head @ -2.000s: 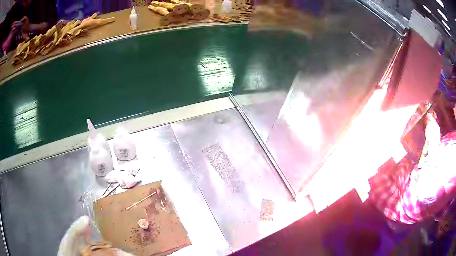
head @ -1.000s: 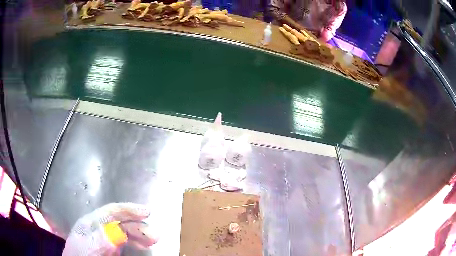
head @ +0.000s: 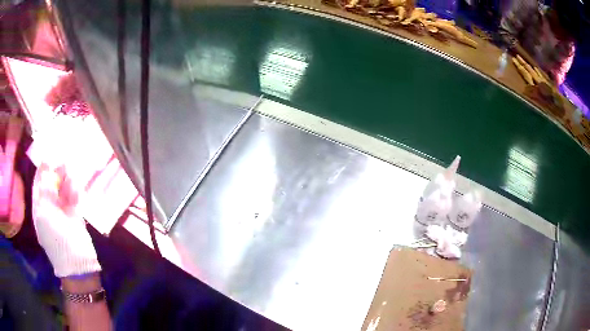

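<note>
My left hand [head: 61, 207], in a white knit glove with a band at the bare wrist, reaches up at the far left, beside a glaring white and pink area. Its fingers are washed out, so any held item cannot be told. My right hand is out of the picture. The stained cardboard mat [head: 414, 291] lies at the lower right with a pale round cap [head: 439, 306] and a thin pale stick [head: 446, 279] on it. A tall white bottle [head: 435, 200], a shorter white bottle [head: 464, 208] and a crumpled white rag [head: 446, 239] stand or lie behind it.
The shiny metal bench [head: 284, 194] meets the green conveyor belt [head: 375, 84]. Dark cables [head: 145, 129] hang at the left. Tan pieces [head: 414, 16] lie on the opposite table, near a person [head: 537, 32]. A metal strip [head: 213, 165] crosses the bench.
The view has swung left, so the mat and bottles appear farther right. My left hand has moved from beside the mat to the far left. The yellow-patched piece no longer shows.
</note>
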